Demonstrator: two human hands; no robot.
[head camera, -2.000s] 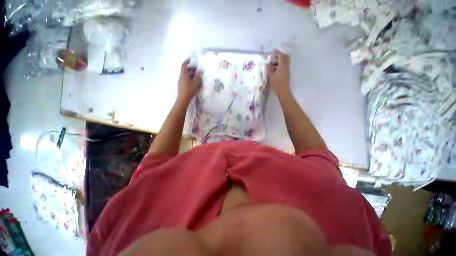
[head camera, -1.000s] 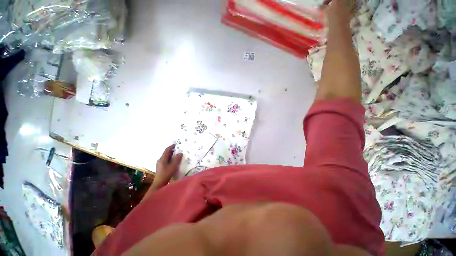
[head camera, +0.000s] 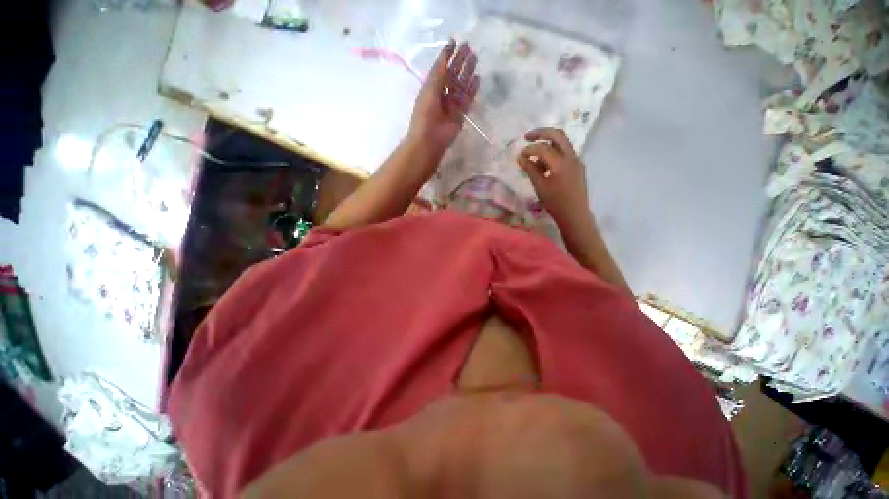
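The folded floral garment (head camera: 570, 73) lies tilted on the white table in front of me. A clear polybag (head camera: 421, 24) with a thin pink strip overlaps its left side; its edge runs across my left hand. My left hand (head camera: 448, 97) is over the garment's left edge, fingers extended and touching the polybag. My right hand (head camera: 554, 168) is over the garment's lower right part, fingers curled with thumb and forefinger close together. Blur and the clear film hide whether it pinches the bag.
Rumpled floral garments (head camera: 814, 234) are heaped along the right. The table's worn edge (head camera: 283, 141) borders a dark gap (head camera: 244, 214) at left. Beyond it, a white surface (head camera: 68, 146) holds a cable with a dark tip (head camera: 149, 141) and a packed garment (head camera: 117, 263).
My right hand has come back from the red-banded bags at the far right. A clear polybag is now over the garment. My left hand has moved up and forward; the garment appears more tilted.
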